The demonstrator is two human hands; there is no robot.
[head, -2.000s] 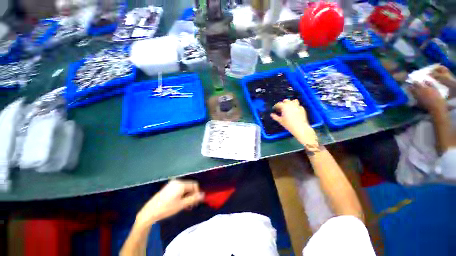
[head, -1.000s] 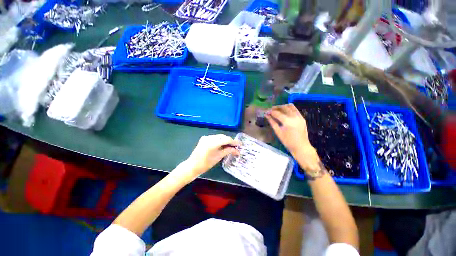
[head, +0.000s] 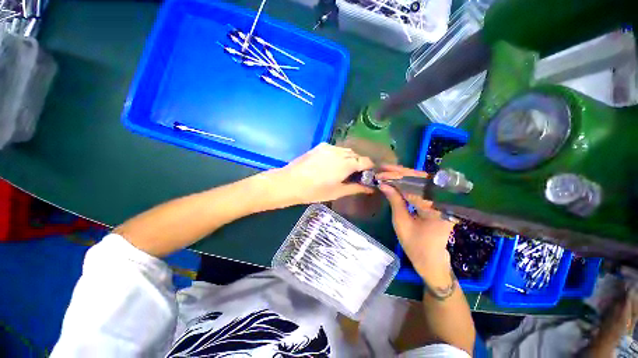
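My left hand [head: 318, 175] reaches from the left to the small silvery fixture block [head: 367, 177] under the green press [head: 483, 175]. My right hand [head: 422, 234] is on the block's right side, its fingertips close to the left ones and partly behind the press's metal parts. Whatever lies between the fingertips is too small and hidden to tell. The brownish base plate [head: 357, 207] lies beneath. A clear plastic box [head: 281, 257] of thin stemmed pieces [head: 329, 245] sits at the bench edge below my hands.
A blue tray [head: 133, 105] at upper left holds scattered stemmed pieces. A blue bin of black fittings [head: 470, 255] is partly under the press, beside a blue bin of silver-white parts [head: 537, 264]. Clear containers stand behind. The press covers the upper right. Another person's arm shows at lower right.
The view has moved closer to the press. My left hand has gone from the clear box to the fixture block, where my right hand remains after leaving the black-fittings bin earlier.
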